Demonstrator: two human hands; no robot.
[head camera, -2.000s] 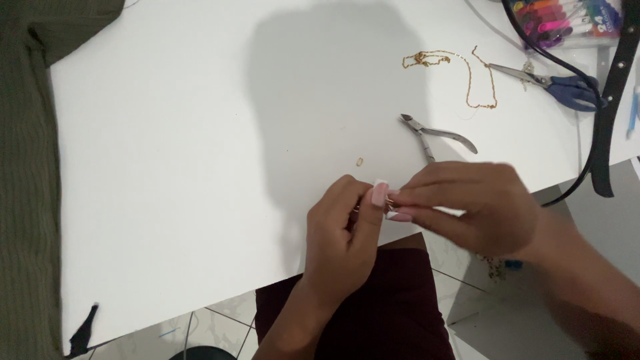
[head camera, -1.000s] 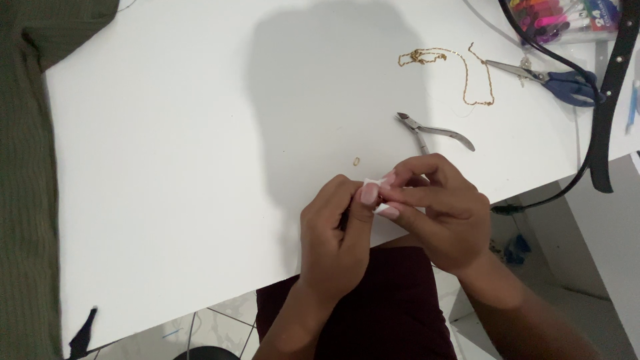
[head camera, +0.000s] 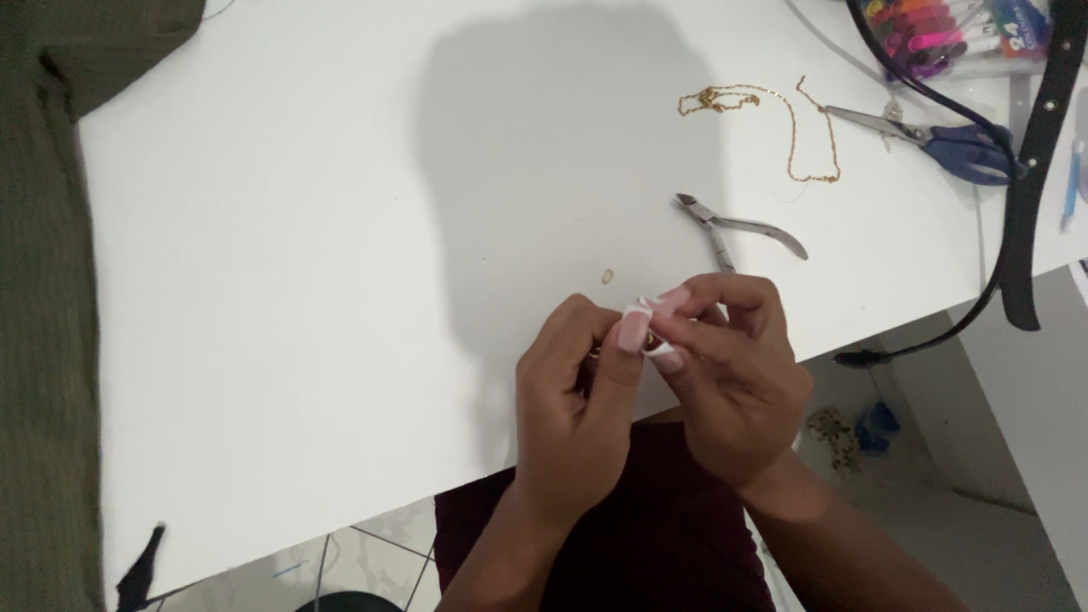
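My left hand (head camera: 578, 399) and my right hand (head camera: 739, 374) meet fingertip to fingertip over the near edge of the white table. Between the fingertips a small gold-coloured metal piece (head camera: 651, 339) partly shows; the nails and fingers hide most of it. A tiny oval ring (head camera: 607, 276) lies on the table just beyond my left fingers. Metal cuticle nippers (head camera: 714, 223) rest past my right hand, one handle partly hidden behind it. Farther back lies a thin gold-coloured chain (head camera: 792, 127), bunched at its left end.
Blue-handled scissors (head camera: 969, 153) lie at the right, their tip at the chain. A black strap with holes (head camera: 1033, 178) and a black cable (head camera: 1003, 246) cross the right side. A pack of coloured markers (head camera: 952, 38) stands behind. Dark green ribbed fabric (head camera: 47, 340) covers the left edge.
My right hand has turned, and its fingers are more bent at the left fingertips than two seconds ago. My left hand has hardly moved. The nippers and chain lie as before.
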